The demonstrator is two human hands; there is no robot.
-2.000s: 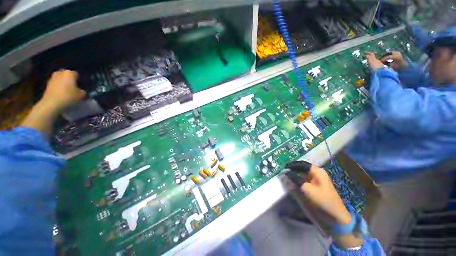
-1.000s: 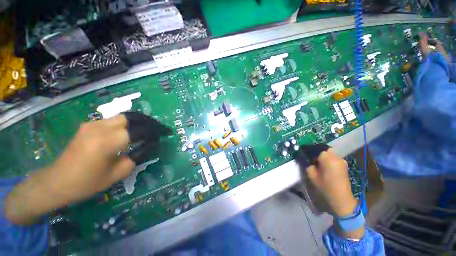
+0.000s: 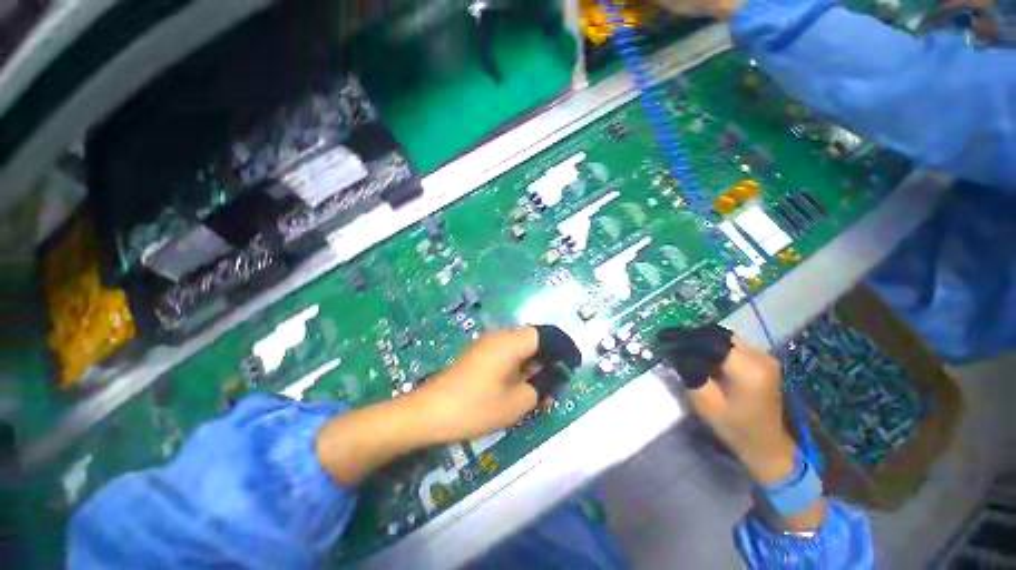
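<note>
A large green circuit board [image 3: 368,323] lies in front of me, with white areas and small components on it. My left hand [image 3: 490,379], with black finger covers, is over the board's near half, fingertips low beside the round cans [image 3: 624,351]; its fingers are together and I cannot tell if they hold a part. My right hand [image 3: 730,390], also with black finger covers and a light blue wrist band [image 3: 793,490], is at the board's near edge, right of the cans. Its fingers are bunched; any small part in them is hidden.
Black bins of small silvery parts [image 3: 223,262] and a bin of yellow discs [image 3: 87,306] stand behind the rail [image 3: 490,161]. A coiled blue cord [image 3: 668,145] hangs across the view. A person's blue sleeve [image 3: 880,84] reaches in at the right, above a carton of grey-green parts [image 3: 863,384].
My left hand has gone from the bins to the board's left part, then right toward the cans. My right hand has stayed near the edge. The other person's arm has come closer.
</note>
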